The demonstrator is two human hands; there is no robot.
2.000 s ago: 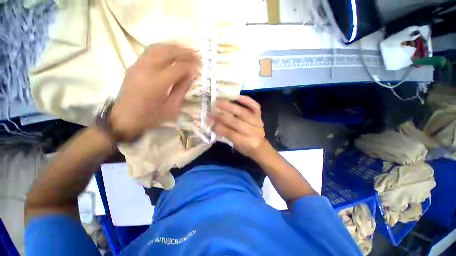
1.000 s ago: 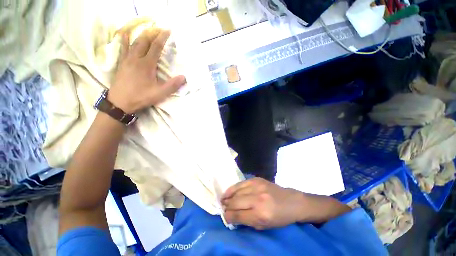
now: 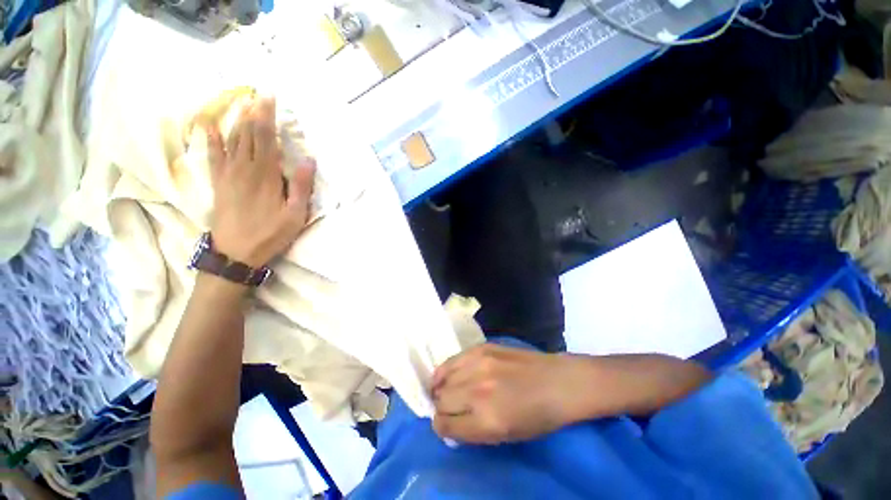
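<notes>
A cream garment panel [image 3: 322, 273] lies over the table and hangs down to my lap, its right part overexposed to white. My left hand [image 3: 256, 190], with a watch on the wrist, lies flat on the panel with fingers a little apart. My right hand [image 3: 488, 395] pinches the panel's lower corner near my lap. The fabric is stretched between my two hands. Its right edge is too bright to tell whether a tape lies along it.
A heap of white-lilac cut strips [image 3: 59, 322] is at the left. A measuring scale [image 3: 547, 63] runs along the table's front edge. Metal machine parts [image 3: 347, 21] are at the top. A white board [image 3: 640, 293] and a blue crate [image 3: 782, 283] with beige pieces are at the right.
Against two seconds ago, my right hand has moved down to my lap, drawing the fabric corner with it, and my left hand has flattened on the panel. The view has turned since.
</notes>
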